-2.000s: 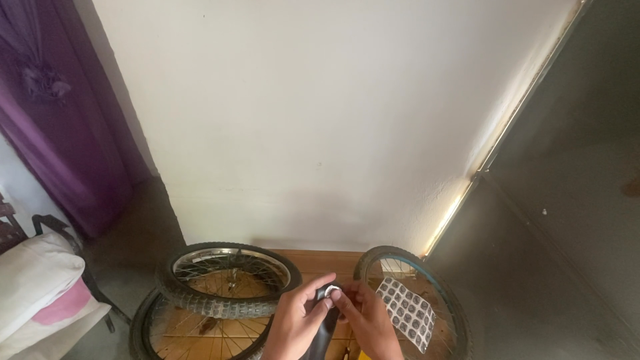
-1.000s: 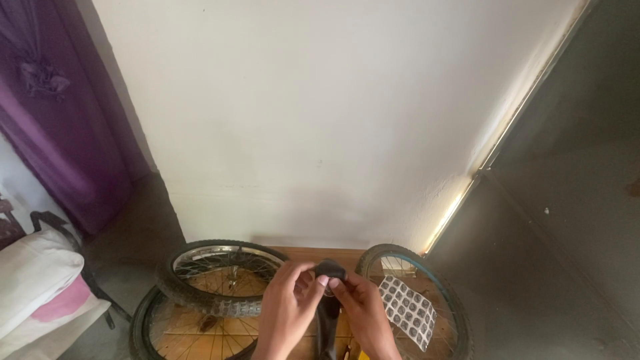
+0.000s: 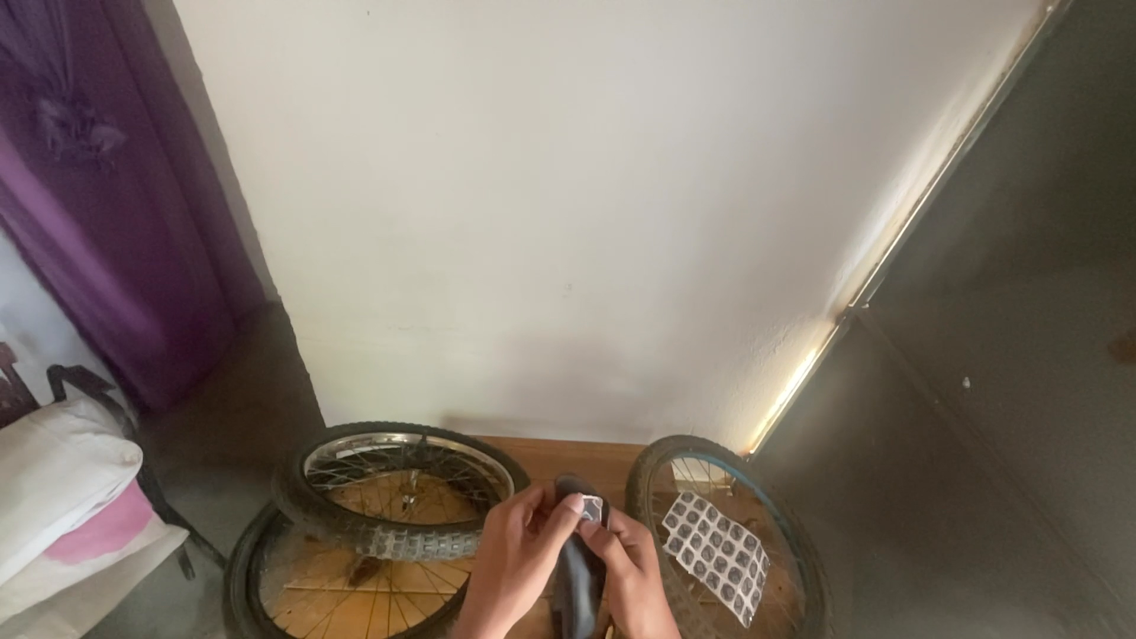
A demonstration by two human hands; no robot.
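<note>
Both my hands are together at the bottom middle of the head view, over a black rubber inner tube. My left hand grips the tube from the left, its thumb at a small dark patch with a pale border. My right hand holds the tube from the right, its thumb at the lower edge of that patch. A sheet of several dark patches rests on the spoked wheel at the right. The fingers behind the tube are partly hidden.
Two bicycle wheels overlap at the left, the upper with a knobby tyre. Another wheel lies right, above a wooden surface. A white wall stands ahead. At far left are a purple curtain and a chair with pale cloth.
The tube end in my hands has turned, and a pale-edged patch now shows between my thumbs. The wheels and the patch sheet have stayed in place.
</note>
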